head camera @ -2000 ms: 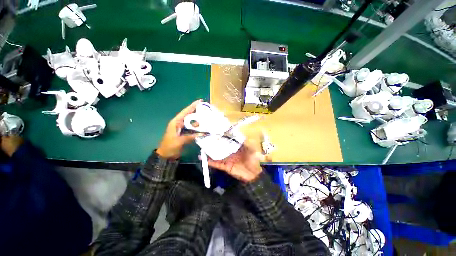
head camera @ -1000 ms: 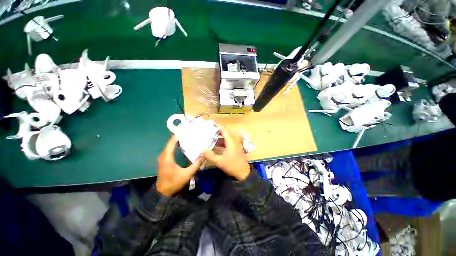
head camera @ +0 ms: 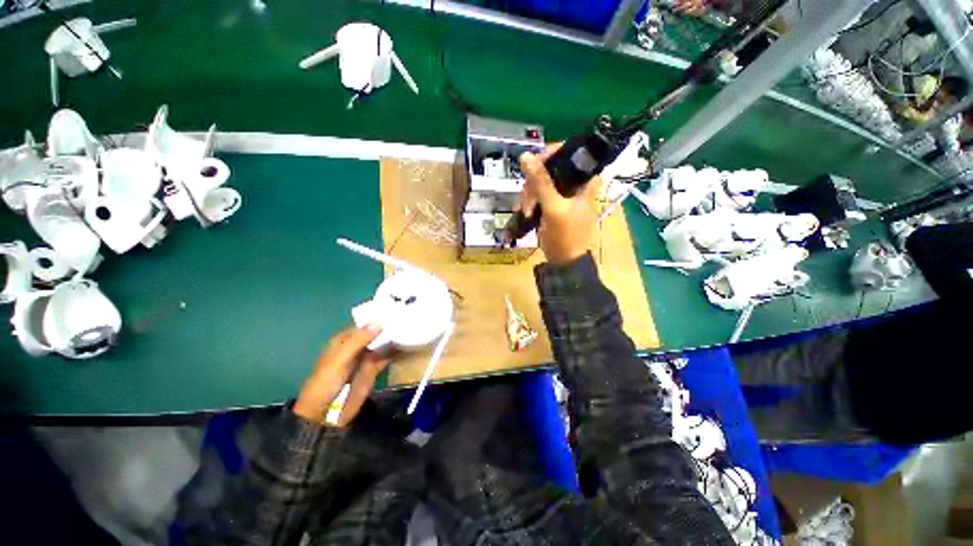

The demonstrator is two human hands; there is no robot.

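Observation:
My left hand (head camera: 347,371) holds a white camera body (head camera: 413,307) at the mat's left front part. Its two thin antennas stick out, one up to the left and one down. My right hand (head camera: 562,213) is closed around the black electric screwdriver (head camera: 579,160), whose lower end is over the front of the grey screw feeder (head camera: 501,171). The tip is partly hidden by my fingers. A small white part (head camera: 519,325) lies alone on the tan work mat (head camera: 597,304).
White camera shells (head camera: 128,203) are heaped at the left. Camera units (head camera: 736,240) are heaped at the right. Two white units (head camera: 364,58) are on the green surface behind. A blue parts bin (head camera: 726,395) is below the bench edge. A person's dark sleeve (head camera: 907,373) is at the far right.
The camera body has turned over, with both antennas now showing, and only my left hand holds it. My right hand has left it, moved up and taken hold of the screwdriver.

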